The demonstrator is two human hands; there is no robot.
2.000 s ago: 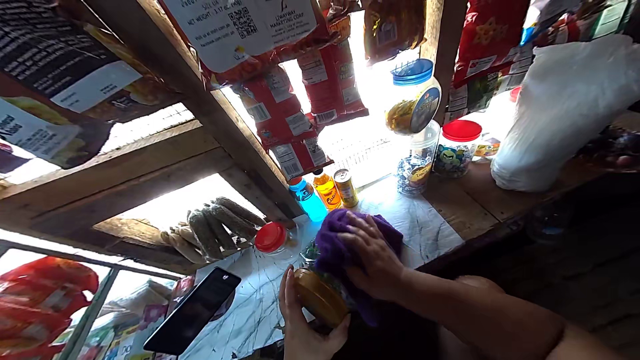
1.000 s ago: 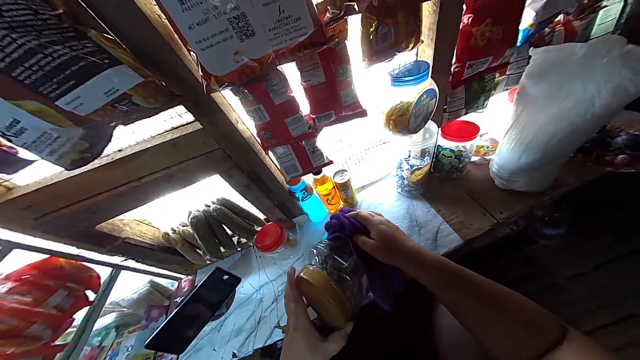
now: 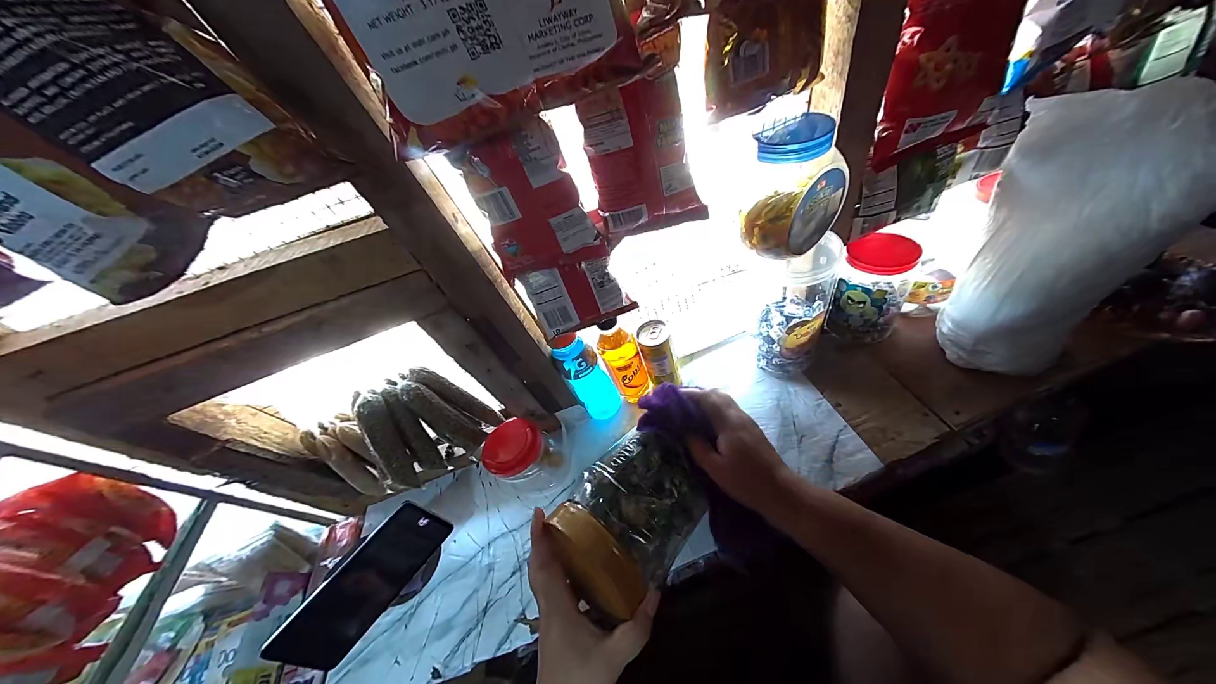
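My left hand (image 3: 589, 622) grips the yellow-brown lid (image 3: 597, 560) of a clear plastic jar (image 3: 646, 489), which lies tilted over the counter's near edge with wrapped items inside. In my right hand (image 3: 736, 446) is a purple cloth (image 3: 673, 408), bunched at the jar's bottom end and hanging down along its far right side. Past the cloth stand a blue drink bottle (image 3: 589, 380), an orange drink bottle (image 3: 624, 361) and a drink can (image 3: 657, 353). A small clear jar with a red lid (image 3: 513, 447) is left of the held jar.
A black smartphone (image 3: 359, 587) lies on the marble-patterned counter cover (image 3: 475, 570). At the right stand stacked jars (image 3: 793, 199), a red-lidded candy jar (image 3: 866, 290) and a white plastic bag roll (image 3: 1073, 228). Snack packs (image 3: 646, 152) hang above; long grey-green items (image 3: 408, 427) rest by the wooden frame.
The cloth and my right hand have moved off the jar's side to its bottom end, and more of the jar shows. My left hand still holds the lid end.
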